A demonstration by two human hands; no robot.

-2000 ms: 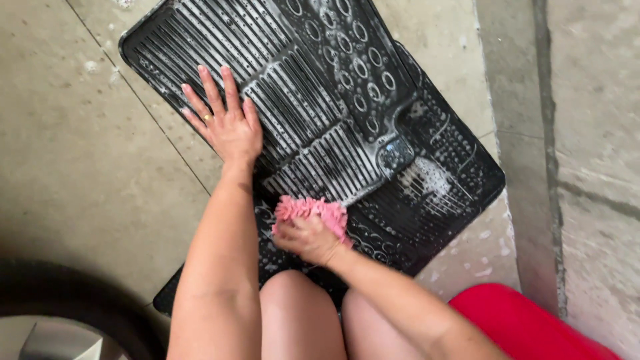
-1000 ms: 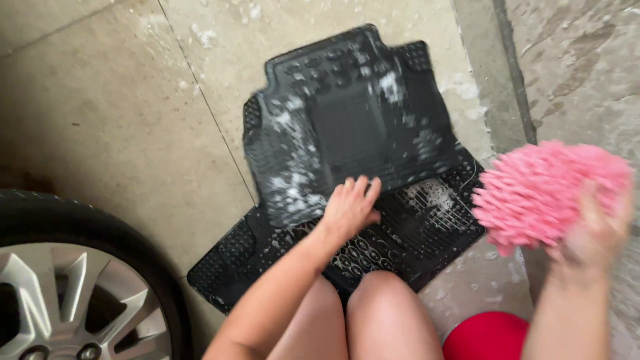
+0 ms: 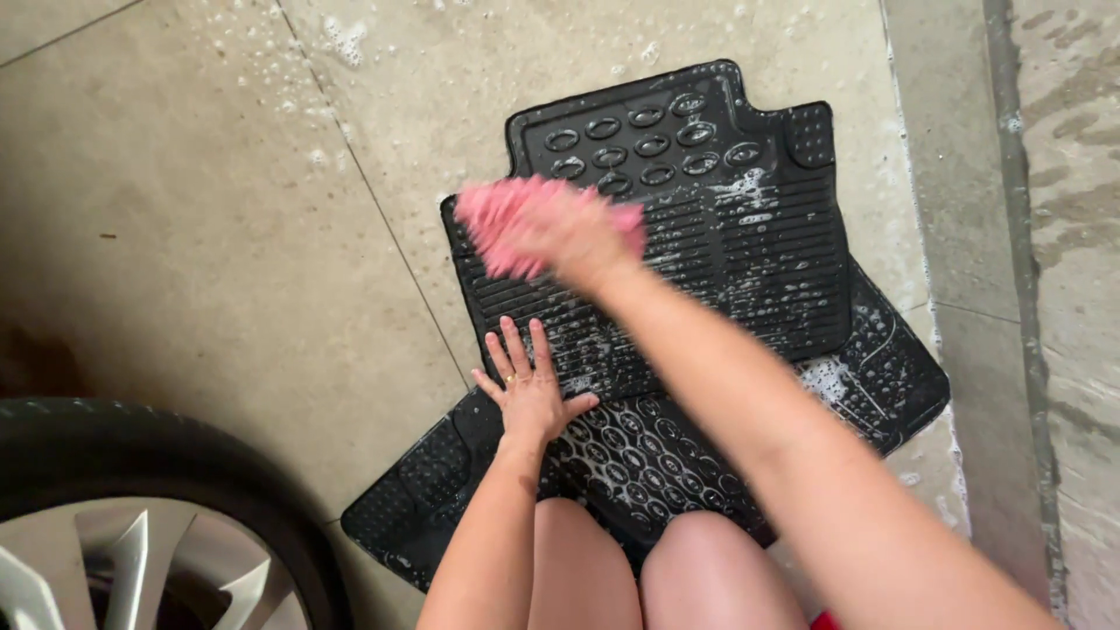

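A black ribbed rubber car floor mat (image 3: 779,254), spotted with suds, lies on top of a second black mat (image 3: 910,376) on the floor. My left hand (image 3: 531,398) presses flat on the upper mat's near left part, fingers spread, a ring on one finger. Farther up, my right hand (image 3: 582,232) holds a pink chenille wash mitt (image 3: 499,223) against the same mat's left side; hand and mitt are blurred. Part of the mat's raised oval pattern shows beyond the mitt.
A car wheel with a silver alloy rim (image 3: 136,560) stands at the lower left. The concrete floor (image 3: 201,219) bears foam and thin joint lines. A darker groove (image 3: 1019,219) runs along the right side. My knees are close to the mats, and a bit of red shows at the bottom edge.
The upper mat, blurred and plain side up one second ago, now lies with its ribbed, oval-patterned side up. My right hand has brought the mitt from the right onto it; my left hand now lies spread.
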